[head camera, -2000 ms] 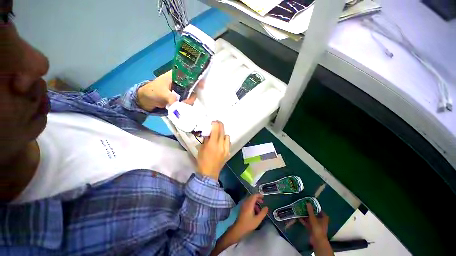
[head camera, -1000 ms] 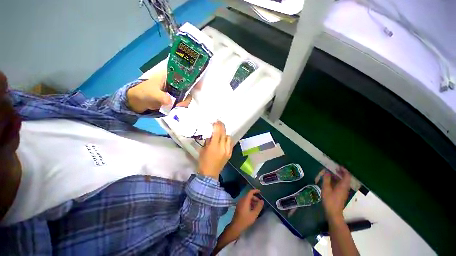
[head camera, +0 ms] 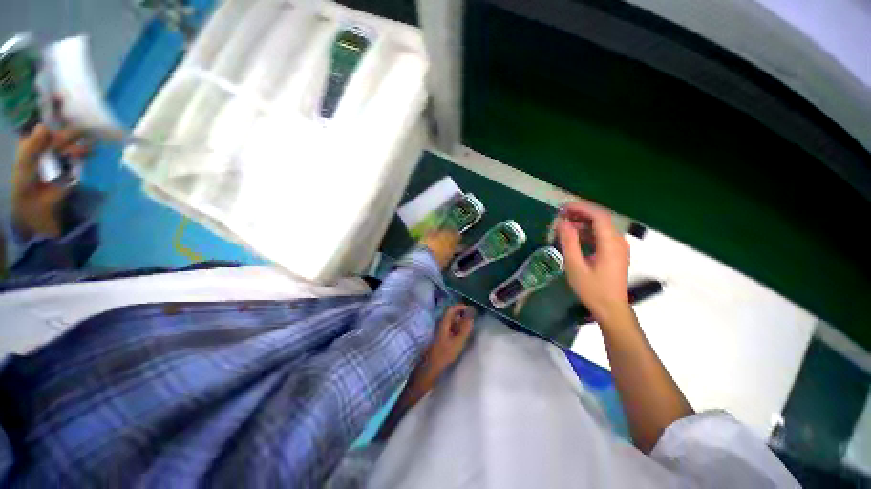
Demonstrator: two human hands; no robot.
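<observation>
Two half-assembled handheld devices, one nearer me point(head camera: 527, 277) and one beside it point(head camera: 488, 249), lie open side up on the dark green bench point(head camera: 563, 320). A third device point(head camera: 466, 212) lies under another person's hand. My right hand point(head camera: 594, 256) is raised just right of the nearer device, fingers curled; whether it pinches something small is unclear. My left hand point(head camera: 453, 334) is at the bench's near edge, partly behind a plaid sleeve, fingers curled, contents hidden. A black electric screwdriver point(head camera: 645, 290) lies partly behind my right wrist.
A white parts tray point(head camera: 286, 181) at left holds a device point(head camera: 343, 67). A white and lime card point(head camera: 430, 203) lies beside the third device. A person in a plaid shirt point(head camera: 239, 382) reaches across and holds a blurred device at far left. A white sheet point(head camera: 735, 334) lies right.
The view has swung right. The other person's near hand has moved from the tray to the bench, where a third device now shows. My right hand stays raised, with its fingers more curled.
</observation>
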